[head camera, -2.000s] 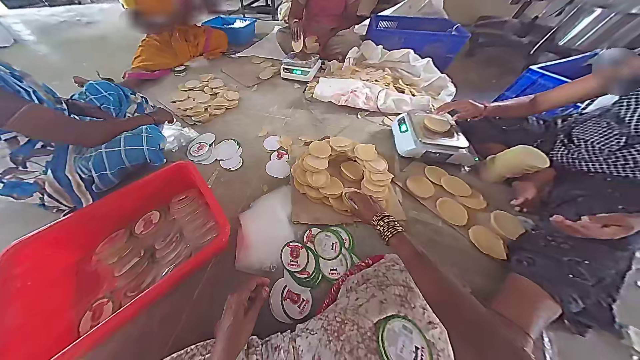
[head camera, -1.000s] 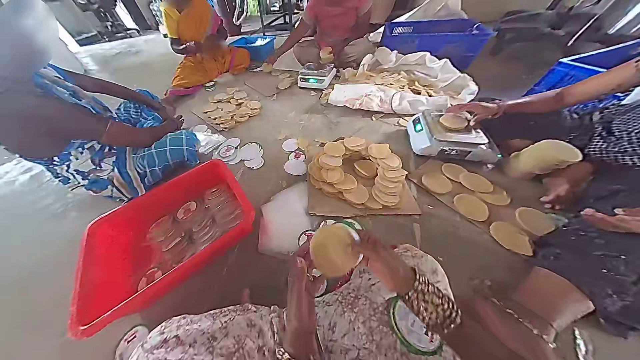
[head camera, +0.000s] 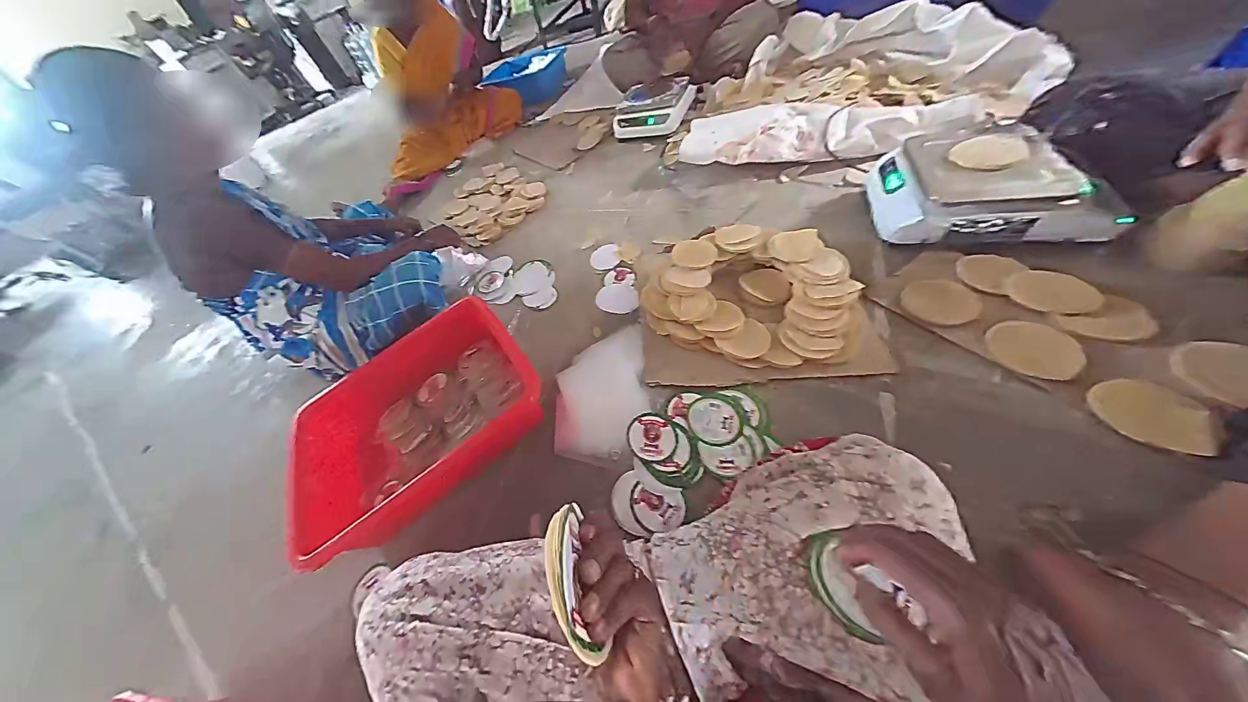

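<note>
My left hand (head camera: pixel 616 595) grips a stack of pale yellow flat discs (head camera: pixel 554 575) with a round printed label against it, held on edge above my lap. My right hand (head camera: pixel 907 585) lies over green-rimmed round labels (head camera: pixel 829 595) on my right thigh; whether its fingers grip one is not clear. Beyond my knees, more green-rimmed printed labels (head camera: pixel 715 420) are piled on the floor. Behind them, stacks of pale discs (head camera: pixel 746 339) form a ring on a cardboard sheet (head camera: pixel 780 374). Clear plastic bags (head camera: pixel 600 400) lie left of the labels.
A red plastic tub (head camera: pixel 409 497) holding packed discs stands at left. A person in blue patterned clothing (head camera: pixel 380 292) sits behind it. At right are a digital scale (head camera: pixel 994 190) bearing a disc and cardboard with loose discs (head camera: pixel 1033 349). A white sack (head camera: pixel 936 58) of pale pieces lies farther back.
The discs held up in front of me a second ago are now lower, on edge in my left hand. My right hand has moved away from them to the labels on my thigh.
</note>
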